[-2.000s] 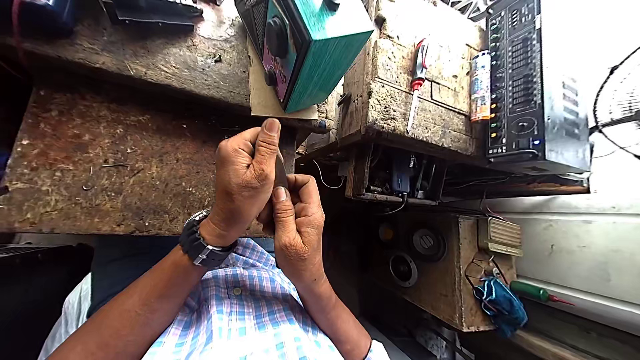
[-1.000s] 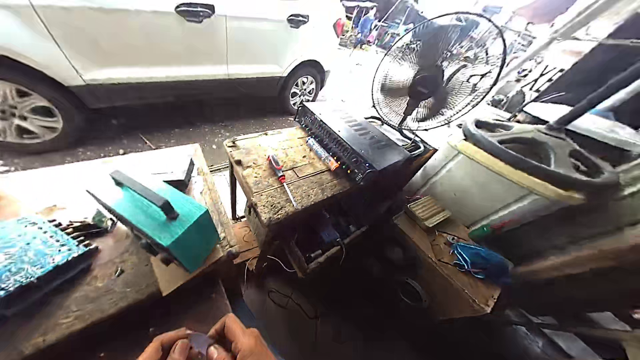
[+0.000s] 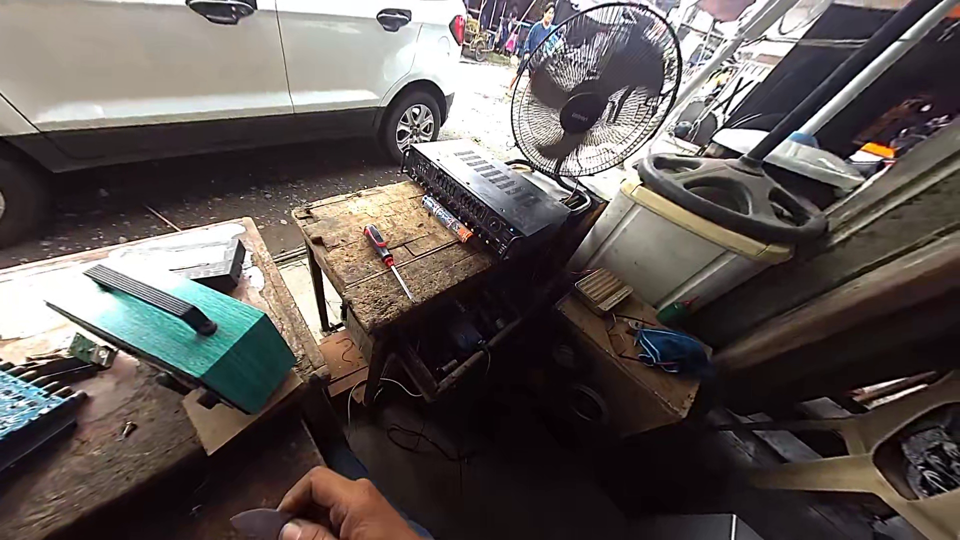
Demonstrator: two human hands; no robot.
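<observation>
My right hand (image 3: pixel 349 510) is at the bottom edge, thumb and fingers closed on a thin grey flat piece (image 3: pixel 259 523) with a pointed end. My left hand is out of view. Up and to the left of the right hand, a teal wooden box with a black handle (image 3: pixel 187 330) rests on the workbench. A red and black screwdriver (image 3: pixel 384 251) lies on a worn wooden table, beside a tube with an orange end (image 3: pixel 448 217). Behind them sits a black audio amplifier (image 3: pixel 487 191).
A blue circuit board (image 3: pixel 30 405) and a screw (image 3: pixel 129 429) lie on the bench (image 3: pixel 142 465). A fan (image 3: pixel 596 90) stands behind the amplifier. Right are a wooden speaker box (image 3: pixel 637 390) with blue cloth (image 3: pixel 667 350) and a plastic chair (image 3: pixel 840 457). A white car (image 3: pixel 225 82) and a person (image 3: pixel 538 37) are beyond.
The view has swung up and to the right from the bench. Both hands were on the grey piece; now only my right hand shows with it, and my left hand has left the view.
</observation>
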